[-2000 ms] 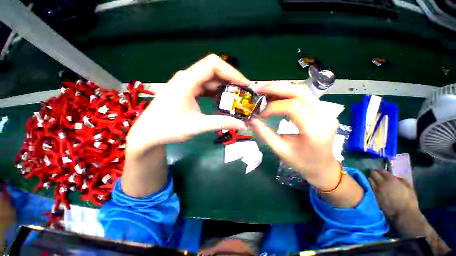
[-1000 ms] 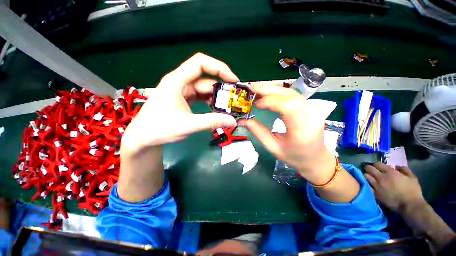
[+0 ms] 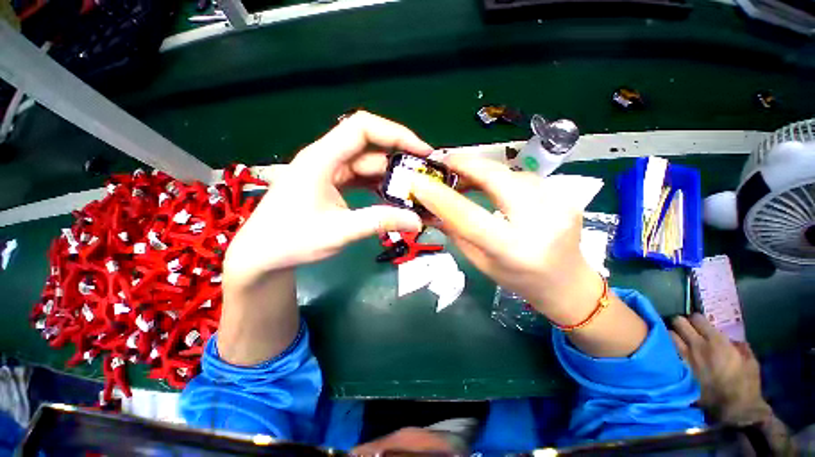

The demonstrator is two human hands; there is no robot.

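Observation:
A small black device housing (image 3: 402, 181) is held above the bench, its open side towards me, showing a silver-white block and amber film. My left hand (image 3: 313, 196) grips it at its left side between thumb and fingers. My right hand (image 3: 523, 223) is at its right side, with a finger laid over the amber film, covering part of it. Under the hands a red spring clamp (image 3: 413, 248) with black tips lies beside pieces of white wipe (image 3: 432, 278).
A large pile of red clamps (image 3: 143, 277) lies at left. A dispenser bottle (image 3: 543, 147), white wipes, a blue box (image 3: 659, 212) of pale sticks and a fan (image 3: 786, 201) stand at right. Another person's hand (image 3: 722, 364) is at lower right. Dark-gold units (image 3: 627, 96) lie on the belt.
A finger of my right hand has moved in over the housing's open face. The housing was turned more squarely towards me. The units on the belt have moved left.

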